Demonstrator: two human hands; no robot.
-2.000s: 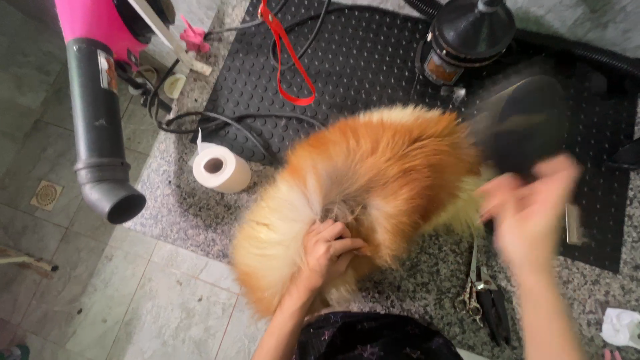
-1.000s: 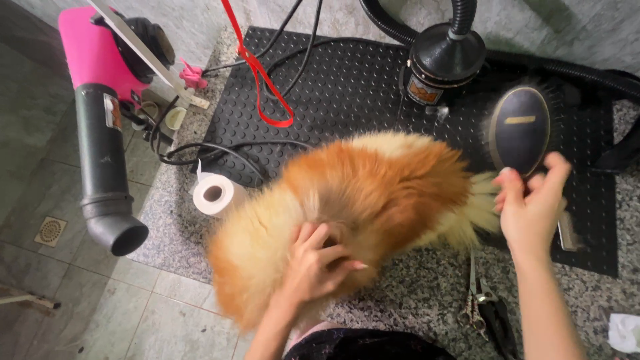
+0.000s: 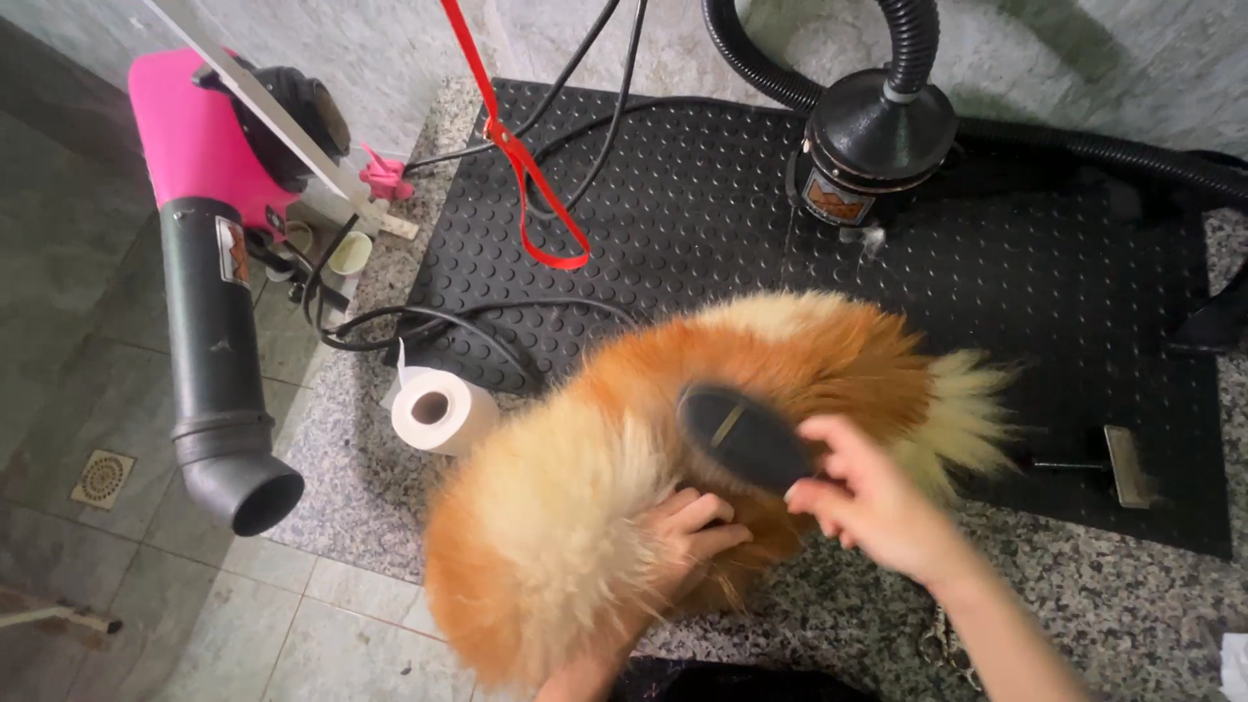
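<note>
An orange and cream long-haired dog (image 3: 760, 351) lies or stands along the near edge of a black studded rubber mat, its pale tail to the right. My left hand (image 3: 692, 536) is sunk in the fur of its side, fingers curled; whether it grips a tuft cannot be told. My right hand (image 3: 868, 497) holds a dark oval hairbrush (image 3: 746, 436) by its handle, the brush's back up and its bristle side against the coat, just above my left hand. The handle is mostly hidden in my fingers. The dog's face is not visible.
A toilet paper roll (image 3: 444, 411) stands left of the dog. Above the rubber mat (image 3: 663, 224) hangs a red loop leash (image 3: 556, 210). A black hose-fitted canister (image 3: 877, 136) stands behind; a pink dryer (image 3: 210, 136) is at left. A slicker brush (image 3: 1126, 468) lies right; metal scissors (image 3: 946, 643) lie near my forearm.
My right hand has brought the hairbrush from right of the dog, above the mat, leftward onto its coat. My left hand remains in the fur.
</note>
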